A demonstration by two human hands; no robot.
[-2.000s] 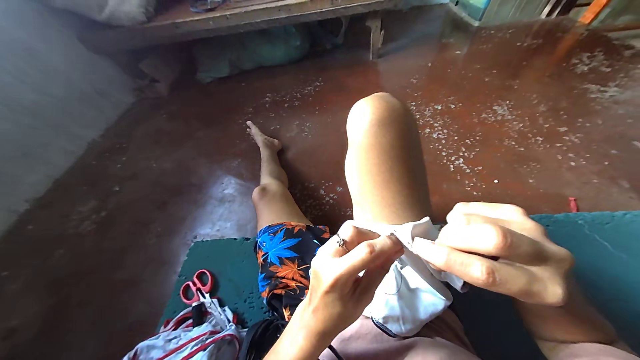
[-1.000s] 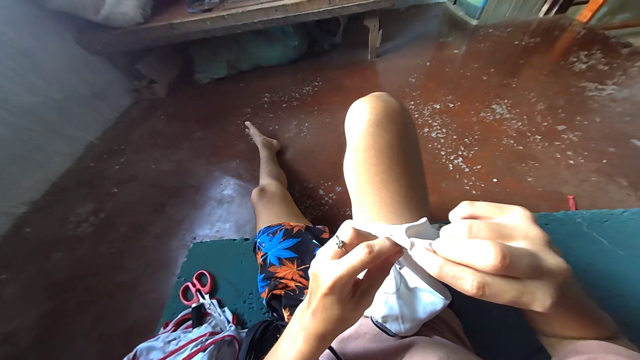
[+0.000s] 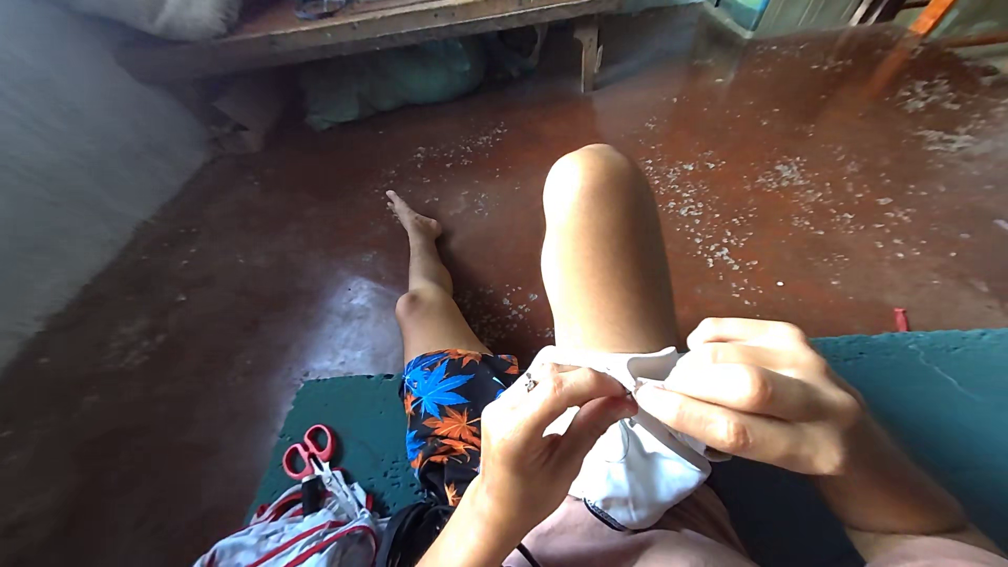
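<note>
A white cloth point(image 3: 642, 472) lies bunched over the top of my bent leg. My left hand point(image 3: 543, 433), with a ring on one finger, pinches its upper edge between thumb and index finger. Touching it from the right, my right hand point(image 3: 764, 394) grips the same edge with bent fingers. The fingertips of both hands meet at the fabric; whether something small is between them cannot be told. Red-handled scissors point(image 3: 312, 450) lie at lower left, beside white cloth with red trim point(image 3: 315, 531).
I sit on a green surface point(image 3: 929, 386). Beside me is a person's leg in leaf-patterned shorts point(image 3: 453, 409). A wooden bench point(image 3: 425, 24) stands ahead, with a sack point(image 3: 394, 79) beneath it. White flecks dot the red floor point(image 3: 724, 197). A small red object point(image 3: 901, 319) is beyond the right edge.
</note>
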